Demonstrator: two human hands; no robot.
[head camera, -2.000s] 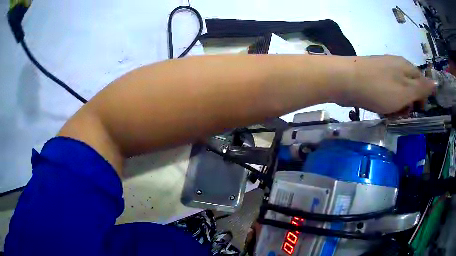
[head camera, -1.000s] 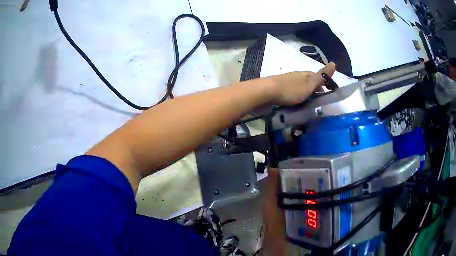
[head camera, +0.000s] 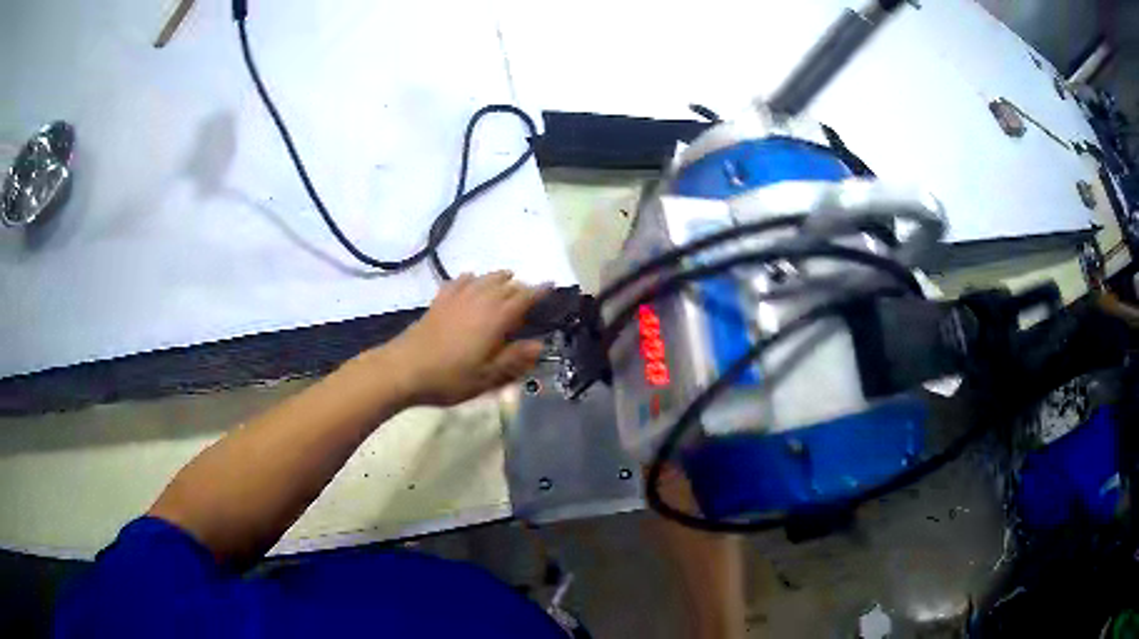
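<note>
The straight knife cutting machine (head camera: 799, 362), with silver and blue motor body and blurred red digits, stands right of centre. Its grey base plate (head camera: 568, 456) lies at the table's near edge. My left hand (head camera: 475, 340) is at the black part left of the motor, with thumb and fingers on either side; whether it grips is unclear. My right forearm shows blurred below the motor; the machine hides the right hand. The white-topped fabric lay (head camera: 362, 162) shows dark layered sides left of the machine.
The black power cord (head camera: 300, 200) loops over the white paper, and more cable wraps the motor. A shiny round metal dish (head camera: 38, 175) lies at the far left. Small items lie on the paper at the right. The scrap-littered floor (head camera: 799, 587) shows below.
My left arm has drawn back from the far right, past the machine's top, to its left side. The machine's motor has turned and appears further left. The metal dish has come into view.
</note>
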